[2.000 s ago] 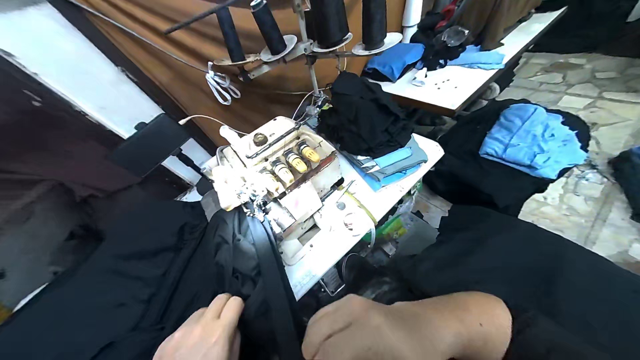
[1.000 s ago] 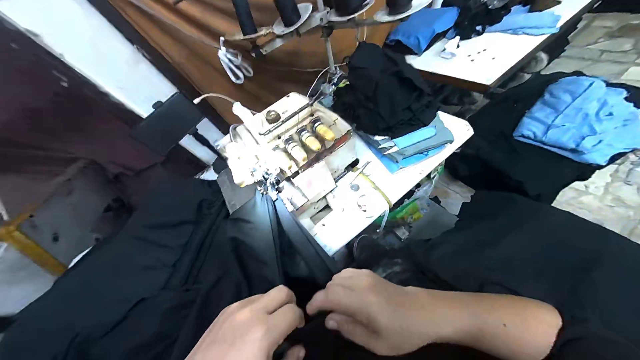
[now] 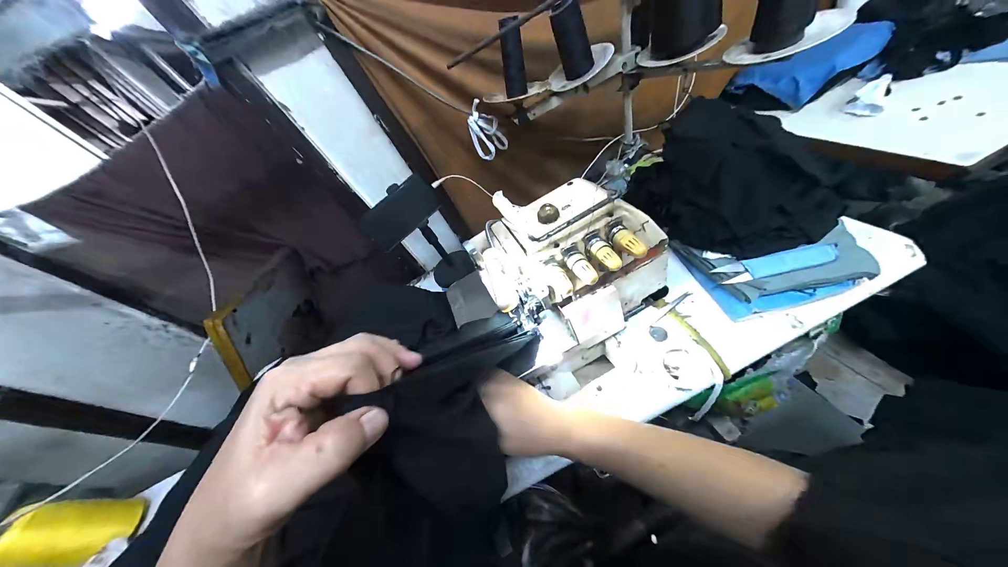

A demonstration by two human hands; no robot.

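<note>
An overlock sewing machine with a lit needle area stands on a white table. Black fabric runs from its presser foot down toward me. My left hand has its thumb and fingers around an upper fold of that fabric, left of the machine. Close to the needle area, my right hand reaches in behind the fabric; its fingers are hidden, so its hold cannot be seen.
Folded blue and grey cloth lies right of the machine, near metal scissors. A black cloth pile sits behind. Black thread cones stand above on a rack. A yellow-framed chair is at the left.
Both hands have moved from low on the black fabric up toward the machine. They were side by side; now the left hand lifts a fold and the right is behind the fabric.
</note>
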